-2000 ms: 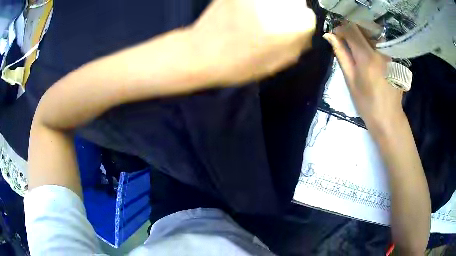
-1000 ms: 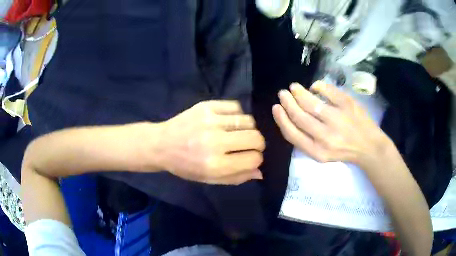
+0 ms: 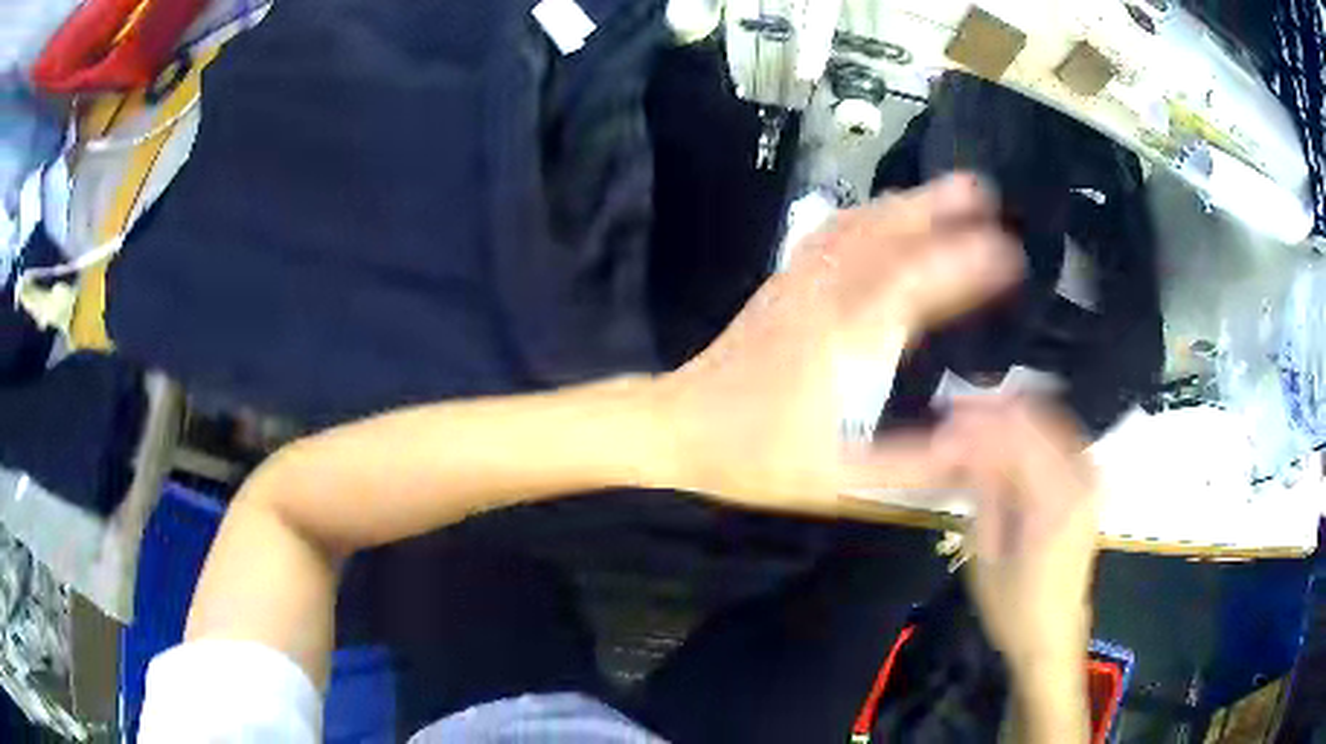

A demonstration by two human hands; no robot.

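The large dark navy garment (image 3: 364, 189) lies over the table at the left and centre, with a small white label (image 3: 564, 22) near the top. My left hand (image 3: 814, 349) is blurred and reaches across to the right, over the table's front part. My right hand (image 3: 1018, 451) is also blurred, just below and right of it. Whether either hand holds something cannot be told. A separate dark cloth (image 3: 1003, 160) lies right of the needle area, close beyond my hands. The sewing machine head (image 3: 785, 51) stands at the top, its needle area beside the garment.
A white table edge (image 3: 1207, 531) runs along the right. Blue plastic crates (image 3: 175, 567) stand below left, and a red-edged container (image 3: 1105, 695) is below right. A red basket (image 3: 102, 44) and yellow-and-white scraps (image 3: 109, 247) are at upper left. A cream knob (image 3: 858, 116) sits beside the needle.
My left hand has moved off the garment to the right, and my right hand has moved down and right of the needle area. The view has shifted right, showing more of the machine.
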